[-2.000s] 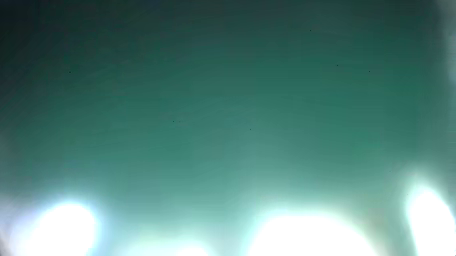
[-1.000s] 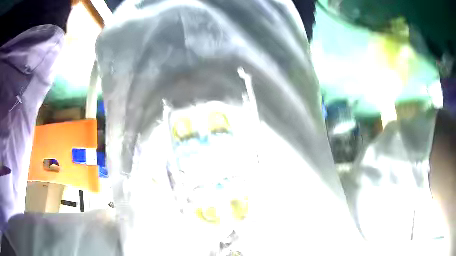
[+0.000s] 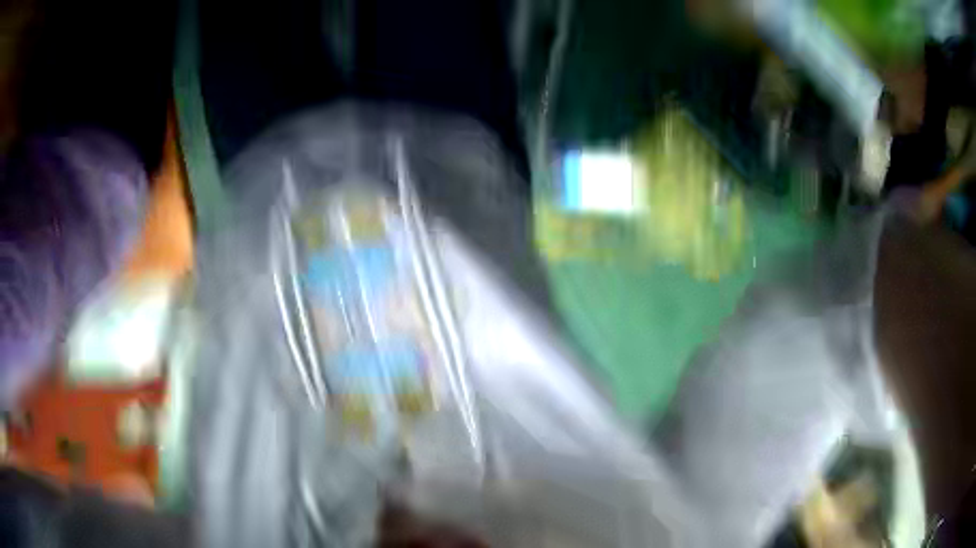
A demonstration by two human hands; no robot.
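Note:
The view is strongly blurred. A clear, shiny item with pale streaks along its sides (image 3: 369, 310) lies over grey-white cloth, left of centre. It shows blue patches and dull yellow patches in two groups, one above the other. I cannot tell exactly what it is. Neither my left hand nor my right hand can be made out. A dark reddish-brown patch at the bottom edge is too blurred to name.
Grey-white cloth (image 3: 557, 375) fills the middle. A lilac sleeve or garment of another person (image 3: 64, 246) is at the left, above a red-orange container (image 3: 91, 428). Green floor (image 3: 621, 332), a yellow object (image 3: 696, 203) and a white-and-blue block (image 3: 599, 182) are right of centre.
The picture has gone from plain blurred green, through an overexposed view, to a darker one. The clear item now appears further left and higher, and more yellow and green shows at right.

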